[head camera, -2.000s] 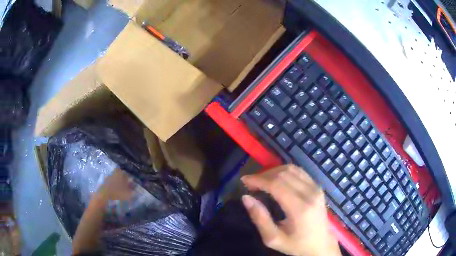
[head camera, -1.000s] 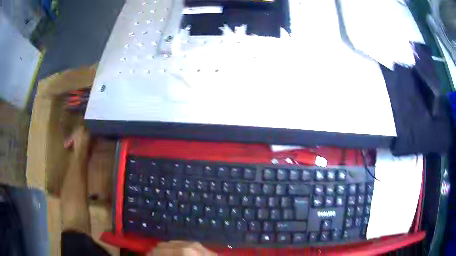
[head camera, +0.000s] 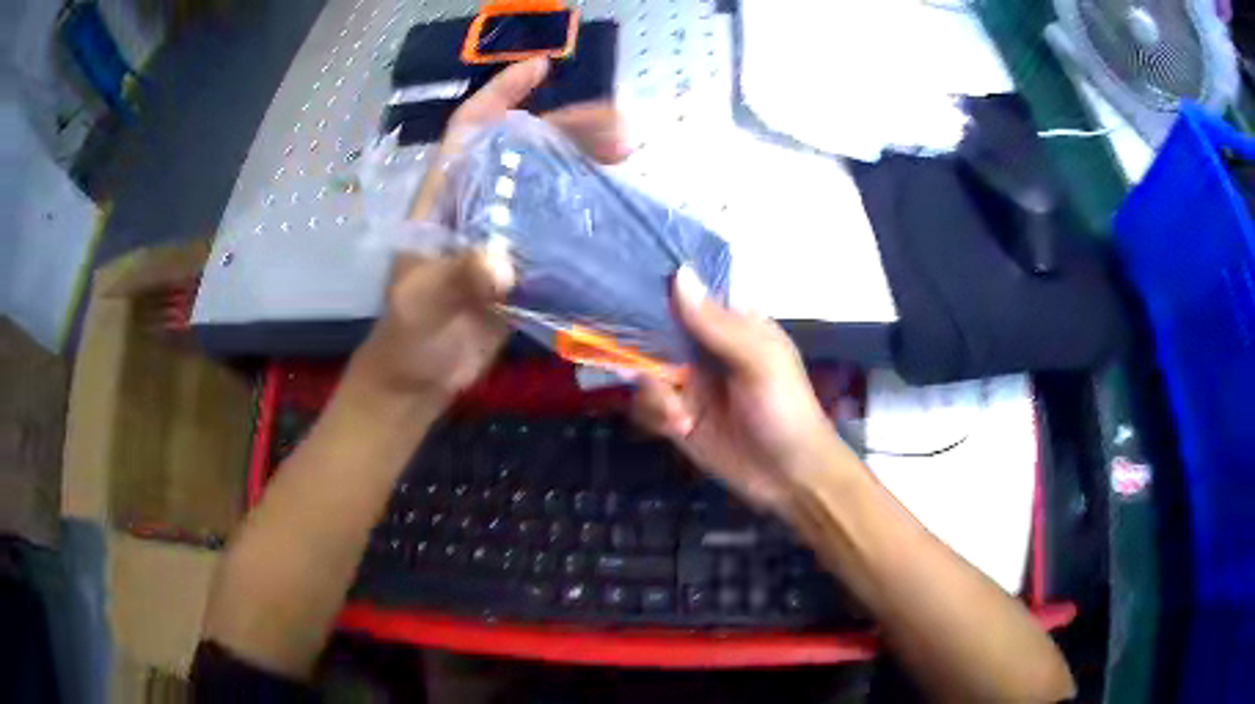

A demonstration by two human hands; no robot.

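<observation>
A black handheld device (head camera: 592,241) in a clear poly bag (head camera: 413,206) is held tilted above the front edge of the perforated plate. Its orange strap or rim (head camera: 606,352) shows at the lower side, and small pale squares show at its left end. My left hand (head camera: 461,296) grips the left end and the bag. My right hand (head camera: 750,392) holds the right end, thumb on top. Both hands are slightly blurred. Another device with an orange rim (head camera: 520,33) lies on black pads (head camera: 595,69) on the plate, behind my left hand.
The perforated plate (head camera: 310,179) spans the bench. Below it is a black keyboard (head camera: 606,550) in a red tray (head camera: 606,638), with white paper (head camera: 950,468) at right. A mouse (head camera: 1025,227) lies on a black mat (head camera: 963,323). A blue bin (head camera: 1191,303), a fan (head camera: 1142,62) and an open carton (head camera: 94,413) also show.
My left hand has come up from the carton, and both hands now hold the bagged device above the plate's front edge. The view has shifted to show the blue bin and fan.
</observation>
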